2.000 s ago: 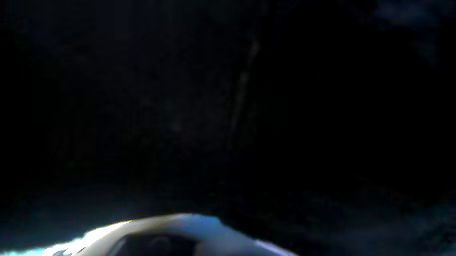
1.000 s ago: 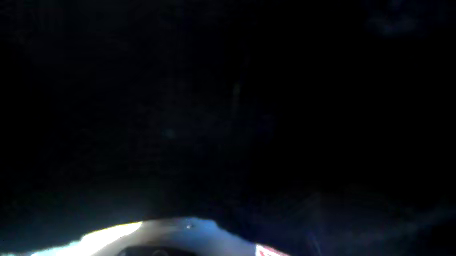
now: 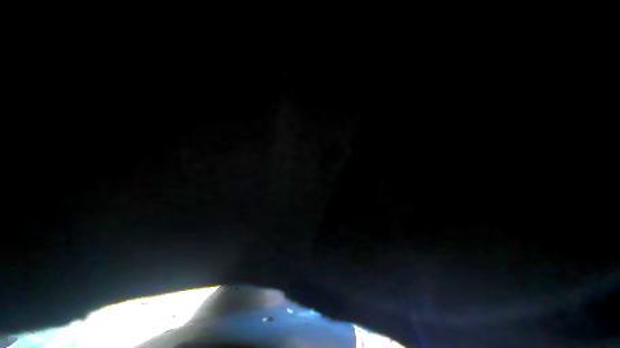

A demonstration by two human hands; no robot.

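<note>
Nearly the whole head view is black, covered by something dark and close to the camera point(image 3: 292, 170) that I cannot identify. Only a low curved strip shows along the bottom edge. In it a very bright white area point(image 3: 146, 319) lies at the left. A blue-grey surface point(image 3: 272, 326) with a few small pale specks lies in the middle. Neither my left hand nor my right hand can be made out, and no held thing shows.
A small white patch with a reddish mark point(image 3: 370, 338) is cut off by the bottom edge, right of the middle. A dark rounded shape point(image 3: 221, 345) shows at the bottom edge. Faint bluish haze crosses the dark lower right.
The bright white area at the bottom left has grown wider. The blue-grey surface looks bluer with more specks. The faint pale streak in the upper middle has faded.
</note>
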